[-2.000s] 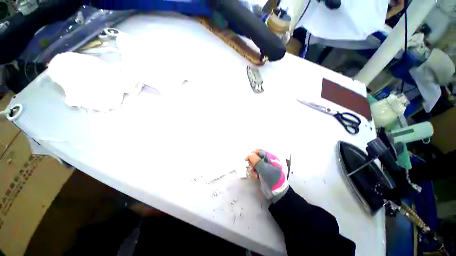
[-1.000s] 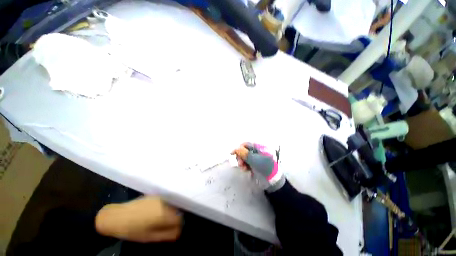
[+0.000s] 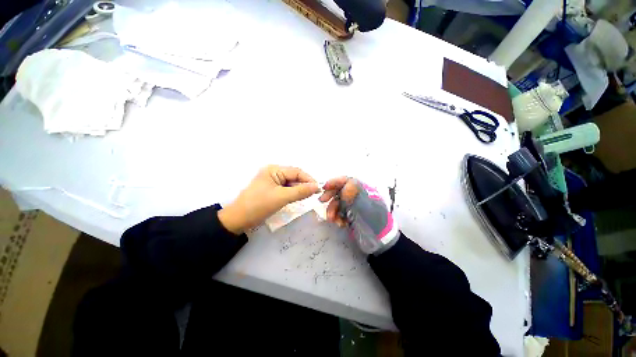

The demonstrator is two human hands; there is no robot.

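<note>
A small white fabric piece is between my two hands near the table's front edge. My bare left hand pinches its upper edge between thumb and finger. My right hand, in a grey and pink glove with bare fingertips, holds its right end; its fingers are curled, and whether a tool is inside them cannot be told. Dark thread ends lie on the table just below the hands. A thin dark slim item lies right of my right hand.
Shears and a red-brown board lie at the right, with a black iron nearer. A patterned oblong weight lies at the back. A crumpled white pile is at the far left.
My left hand has come up from below the table edge and taken hold of the fabric piece. My right hand stays near the same spot. The view has shifted.
</note>
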